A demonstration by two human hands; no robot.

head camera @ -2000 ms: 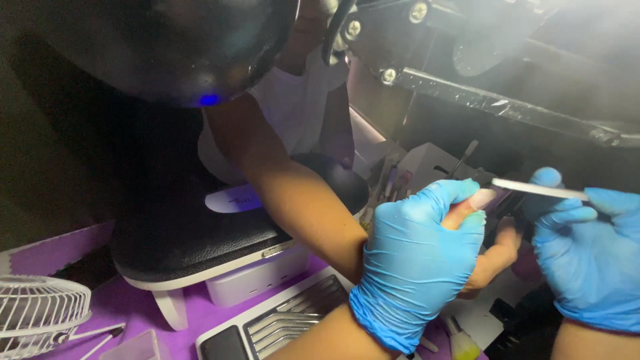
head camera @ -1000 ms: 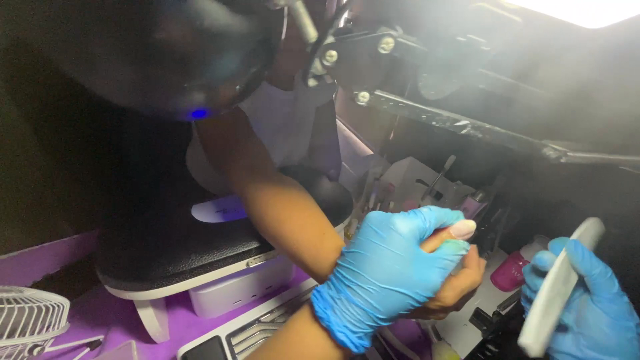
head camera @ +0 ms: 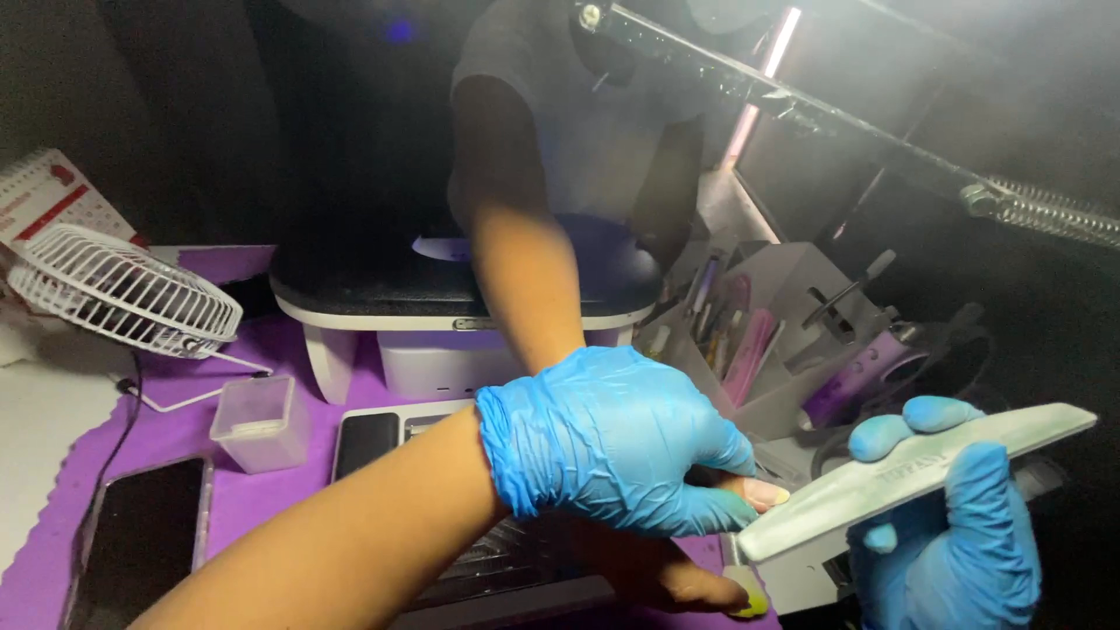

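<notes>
My left hand (head camera: 612,437), in a blue glove, grips a finger of another person's hand; that finger's nail (head camera: 766,495) sticks out between my thumb and fingers. Lower down, another digit of the same hand (head camera: 691,582) shows a yellow-green nail. The person's forearm (head camera: 529,289) comes in over a black padded arm rest (head camera: 376,284). In my gloved right hand (head camera: 949,516) is a pale, dusty nail file (head camera: 910,477), held flat between thumb and fingers. The file's near end lies close to the held nail; whether they touch I cannot tell.
A white fan (head camera: 127,293), a clear plastic cup (head camera: 261,424) and a phone (head camera: 144,534) are at the left on the purple mat (head camera: 324,437). A tray of metal tools (head camera: 372,442) lies under my left arm. An organizer (head camera: 787,271) with pens and tools stands behind; a lamp arm (head camera: 840,118) crosses above.
The file has turned from steep to nearly level, its near end now close to the held nail. My left hand keeps hold of the person's finger. The view has shifted, showing more of the left side.
</notes>
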